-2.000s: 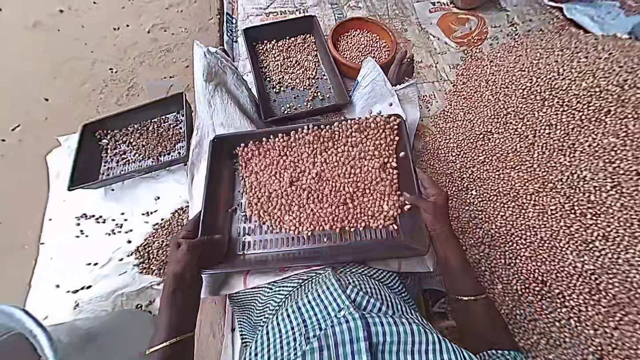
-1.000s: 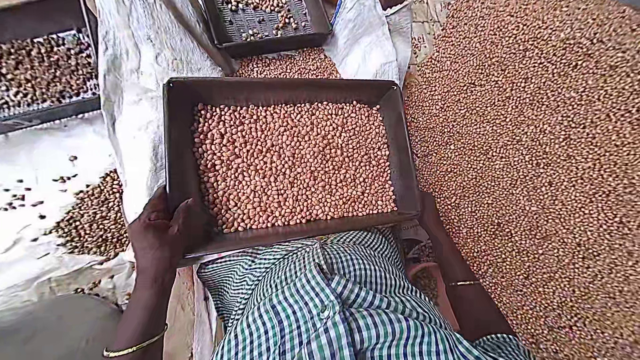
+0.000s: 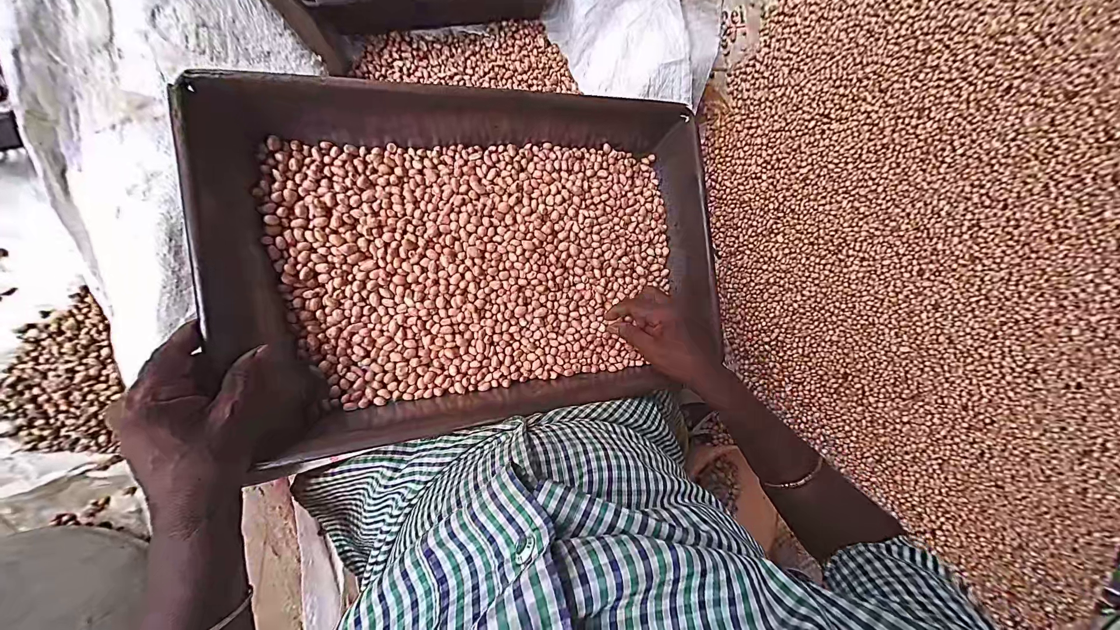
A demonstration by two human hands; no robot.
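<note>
A dark rectangular sieve tray point(image 3: 420, 105) is held over my lap, its floor covered by a layer of shelled peanuts point(image 3: 464, 271). My left hand point(image 3: 206, 402) grips the tray's lower left corner, thumb over the rim and fingers around the outside. Inside the lower right part of the tray, my right hand point(image 3: 661, 337) touches the peanuts with thumb and index finger brought close together. Whether a peanut is pinched between those fingertips cannot be told. The tray hides its own underside and part of my left fingers.
A large heap of peanuts point(image 3: 910, 262) spreads along the right. More peanuts point(image 3: 472, 57) lie beyond the tray, below another dark tray point(image 3: 420, 10). White woven sacking point(image 3: 114, 157) lies at left, near a small pile of darker nuts point(image 3: 66, 376). A rounded grey surface point(image 3: 70, 577) is at lower left.
My right hand has let go of the tray's right side and moved in over the peanuts. The peanuts have spread across more of the tray than in the earliest frame. The view has moved closer.
</note>
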